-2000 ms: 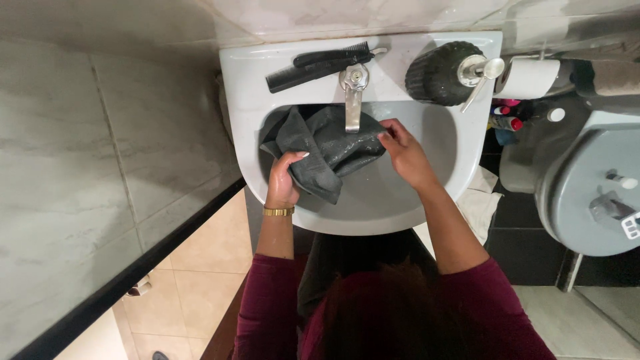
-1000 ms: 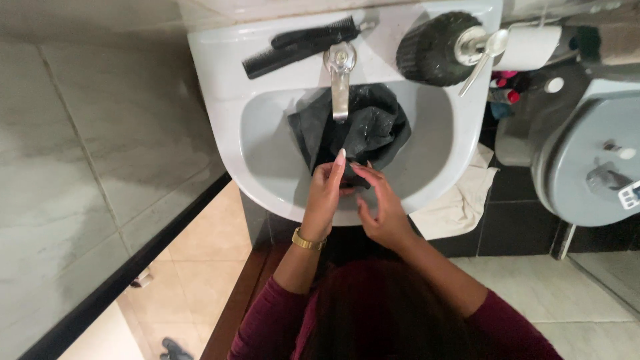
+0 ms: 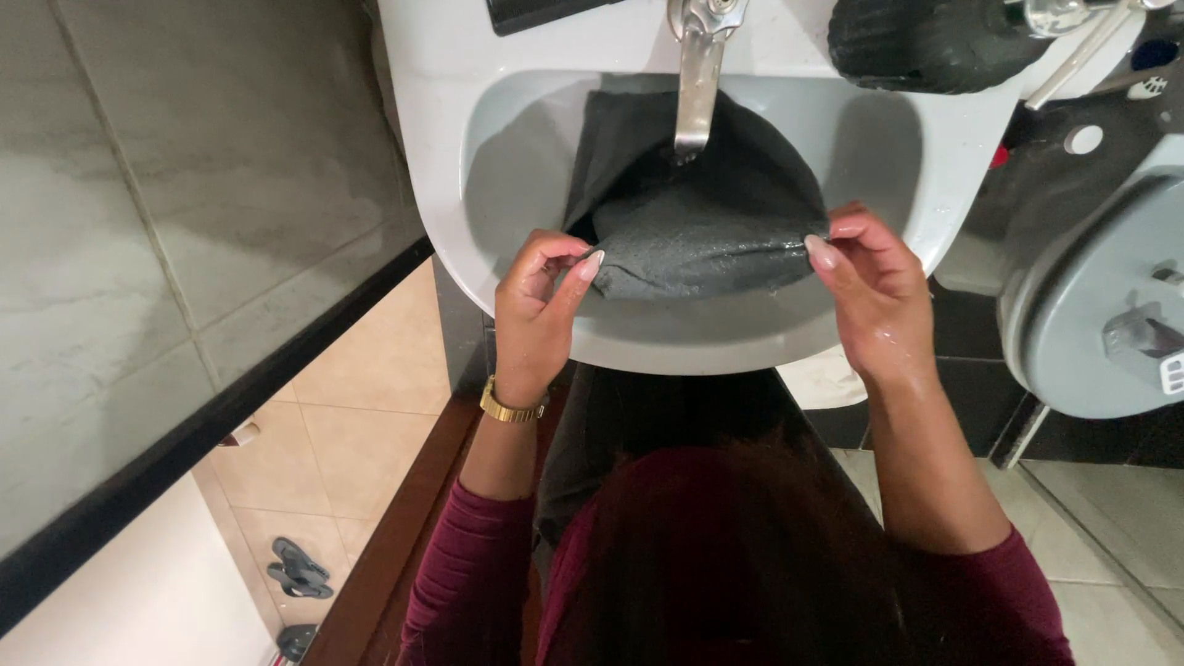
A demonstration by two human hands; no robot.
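A wet dark grey cloth (image 3: 703, 231) is spread between my hands in the white washbasin (image 3: 435, 176). My left hand (image 3: 536, 310), with a gold watch (image 3: 511, 405) on its wrist, pinches the cloth's left corner between thumb and fingers. The cloth's right edge is pinched by my right hand (image 3: 874, 296), which looks wet. Above the cloth's far part stands a chrome tap (image 3: 698, 83), its spout pointing toward me, with what looks like a little water below it. Part of the cloth is folded over, and its far side lies in the bowl under the spout.
A black comb (image 3: 546, 11) lies on the basin's back ledge, left of the tap. A dark ribbed soap dispenser (image 3: 934, 42) stands on the right. Beyond it is a grey toilet lid (image 3: 1110, 305). A white cloth (image 3: 823, 381) shows below the basin; slippers (image 3: 299, 568) lie on the floor.
My hands were close together over the bunched cloth a second ago; now they are apart, with the cloth stretched between them. The view has moved closer to the basin.
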